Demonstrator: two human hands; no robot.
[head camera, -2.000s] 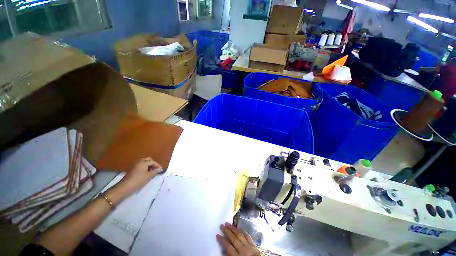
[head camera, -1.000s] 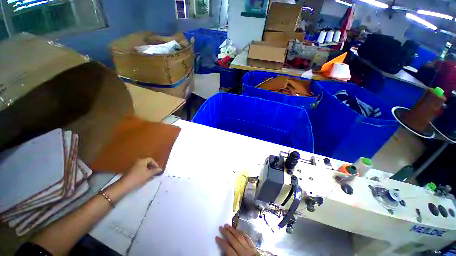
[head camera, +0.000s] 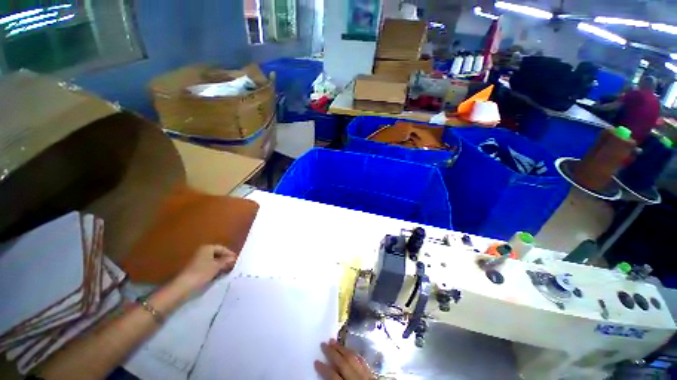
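Observation:
A brown panel (head camera: 189, 230) lies at the left of the table, partly inside an open cardboard box. My left hand (head camera: 211, 265) rests by its lower right corner with the fingers curled; whether it pinches the edge I cannot tell. My right hand (head camera: 344, 361) lies at the bottom edge, partly cut off, left of the lit needle area, beside a white sheet or panel (head camera: 271, 326) that reaches the yellow strip (head camera: 346, 291). The sewing machine (head camera: 519, 300) stands at the right.
White pieces with reddish-brown edges (head camera: 44, 260) are stacked at far left by the cardboard box (head camera: 59, 104). A blue bin (head camera: 364, 182) stands behind the table. Thread cones (head camera: 603, 159) stand behind the machine. A person in red (head camera: 640, 107) is at far right.
The view has shifted, so the scene sits lower and further left. The person in red now shows more at far right. My hands have hardly moved relative to the table.

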